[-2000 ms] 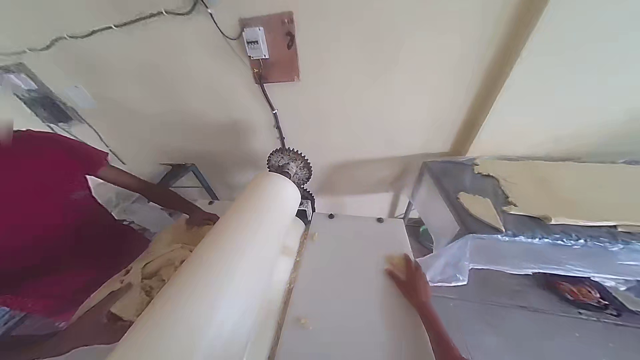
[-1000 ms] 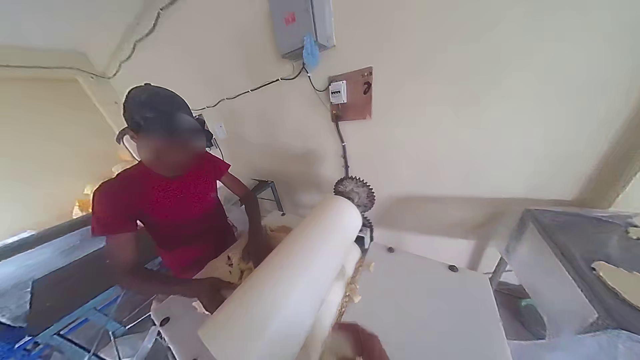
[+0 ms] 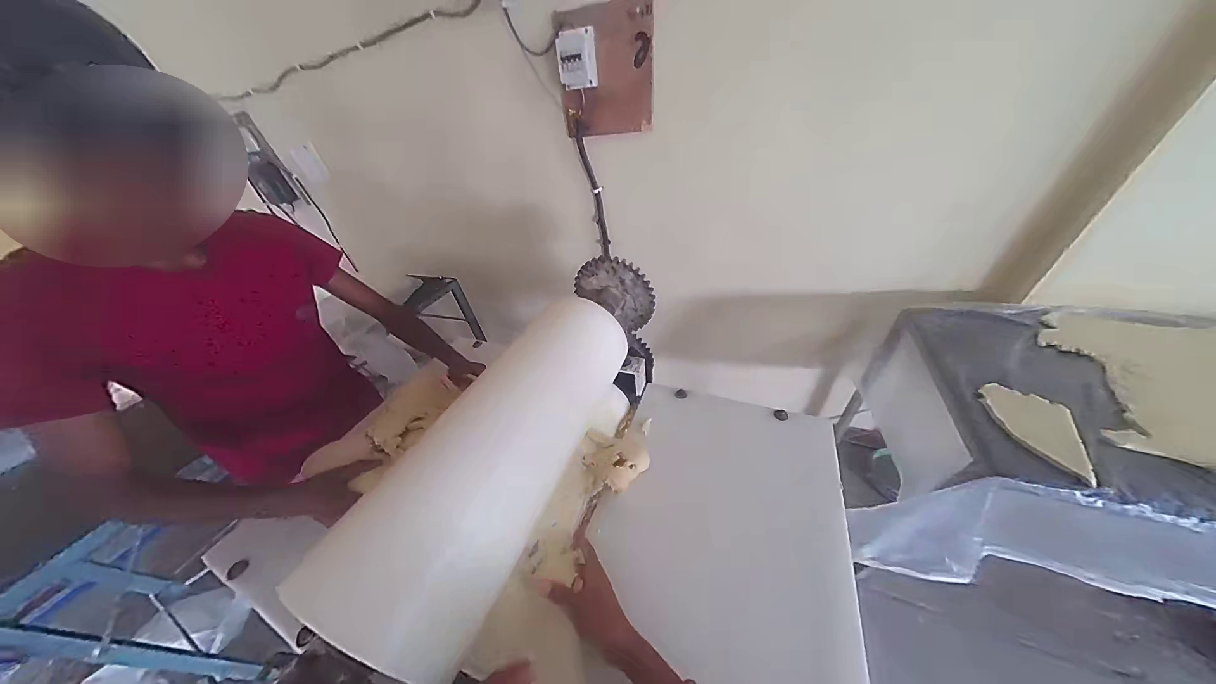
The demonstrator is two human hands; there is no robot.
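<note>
A large pale roller of a sheeting machine lies slantwise before me. Dough with ragged edges comes along its near side. My right hand touches the dough at the roller's right side, its fingers partly hidden. Only the fingertips of my left hand show at the bottom edge, beside the dough; whether they grip it cannot be seen. A crumpled dough piece hangs by the roller's far end. Across the roller, a co-worker's hands rest at more dough.
Toothed metal gears stand at the roller's far end. A white board with bolts adjoins it. At right, a table bears dough sheets and plastic film. A co-worker in a red shirt stands at left, near a blue metal frame.
My right hand, on the white board two seconds ago, is now at the dough beside the roller. Fingertips of my left hand have come into view. Ragged dough now shows along the roller's near side.
</note>
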